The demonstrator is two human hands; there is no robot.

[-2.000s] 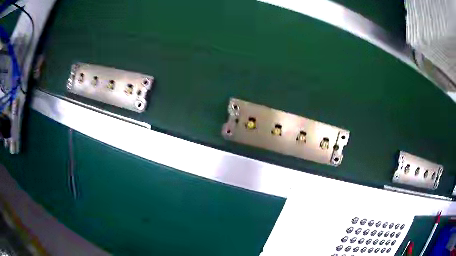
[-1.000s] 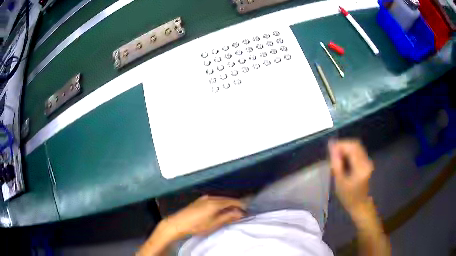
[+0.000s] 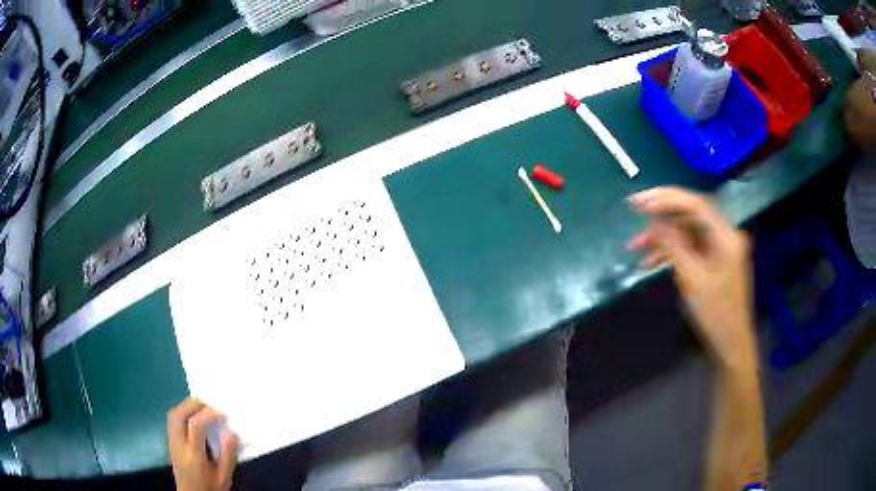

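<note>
A white tray point(image 3: 317, 374) with rows of small round parts point(image 3: 317, 249) lies on the green bench, its front edge at the bench edge. My left hand point(image 3: 204, 441) grips the tray's near left corner, fingers bent over it. My right hand point(image 3: 687, 230) is raised at the bench's front edge, right of the tray. It is blurred, with fingers apart and nothing visible in it. A fixture bar point(image 3: 261, 167) with four round positions lies behind the tray, another point(image 3: 471, 75) further right.
A swab point(image 3: 540, 200), red cap point(image 3: 548, 176) and red-tipped marker point(image 3: 602, 134) lie right of the tray. A blue bin point(image 3: 716, 144) holds a bottle point(image 3: 699, 77), beside a red bin point(image 3: 773, 81). Stacked sheets point(image 3: 279, 11) stand behind. Another person's arm point(image 3: 862, 110) shows far right.
The view has shifted. The tray has moved left, away from the swab. My left hand has come from my lap to its corner. My right hand has risen. The thin olive rod is no longer visible.
</note>
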